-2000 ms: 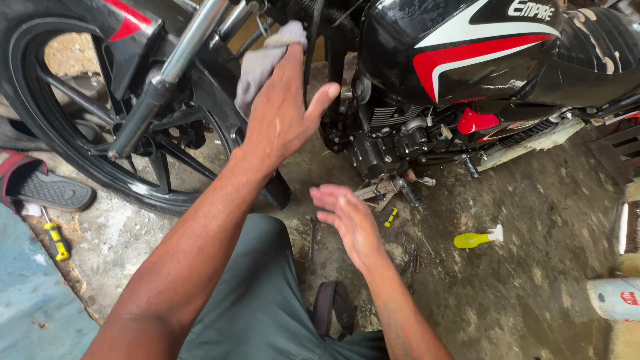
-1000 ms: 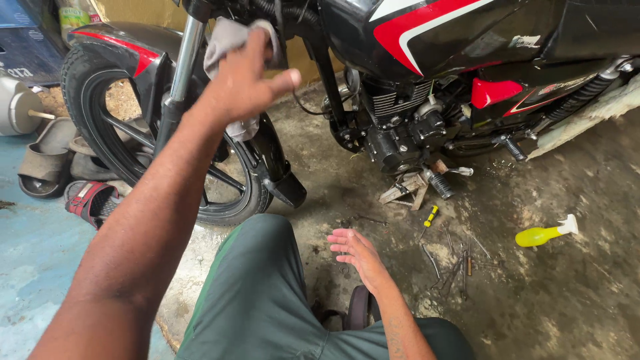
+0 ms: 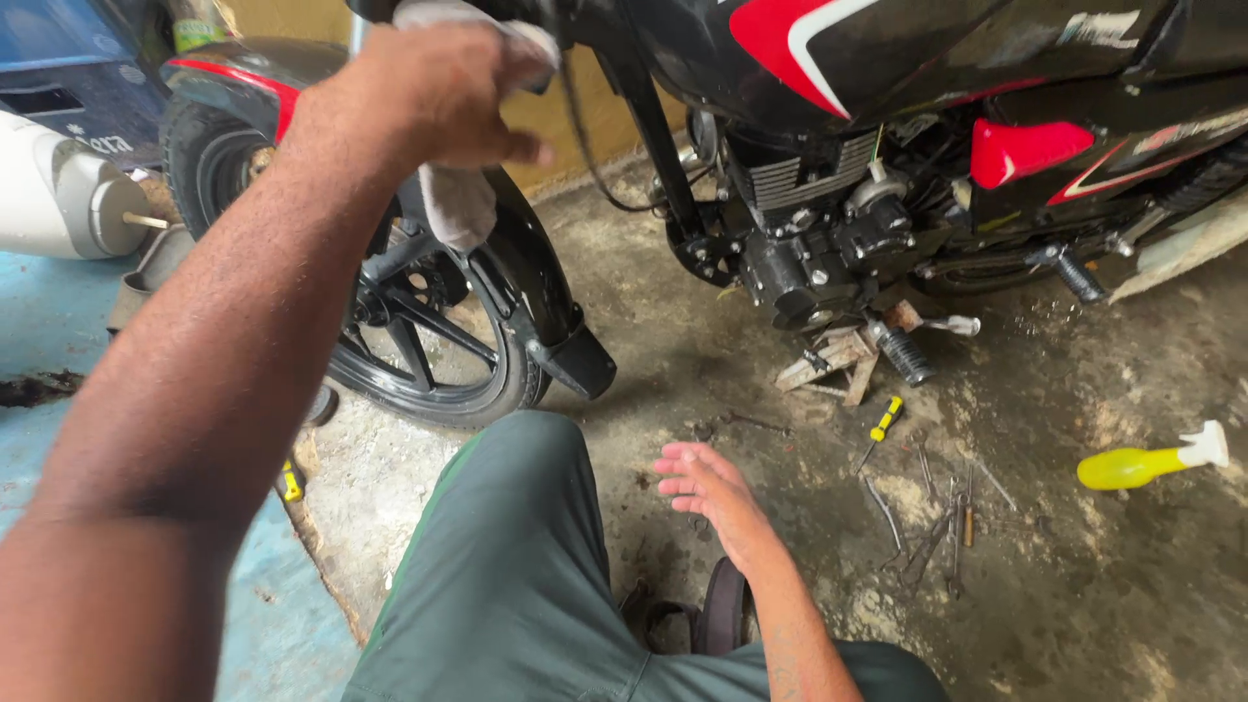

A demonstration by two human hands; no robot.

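My left hand (image 3: 439, 93) is raised at the top left, gripping a pale cloth (image 3: 458, 205) that hangs below the palm by the motorcycle's fork. Under it are the black front fender (image 3: 531, 268) and the spoked front wheel (image 3: 419, 336). Over the floor beside my knee, my right hand (image 3: 707, 487) is held with its fingers apart and nothing in it. The black fuel tank (image 3: 916, 58) with red and white trim and the finned engine (image 3: 804, 224) are at the upper right.
A yellow screwdriver (image 3: 886, 419), several wrenches (image 3: 926, 546) and a yellow spray bottle (image 3: 1131, 468) lie on the concrete floor. Wood pieces (image 3: 829, 361) sit below the engine. Another yellow-handled tool (image 3: 291, 483) lies left of my knee. A white container (image 3: 58, 190) stands at the far left.
My left hand has moved up along the fork area with the cloth in it. The view has swung left. My right hand stays empty.
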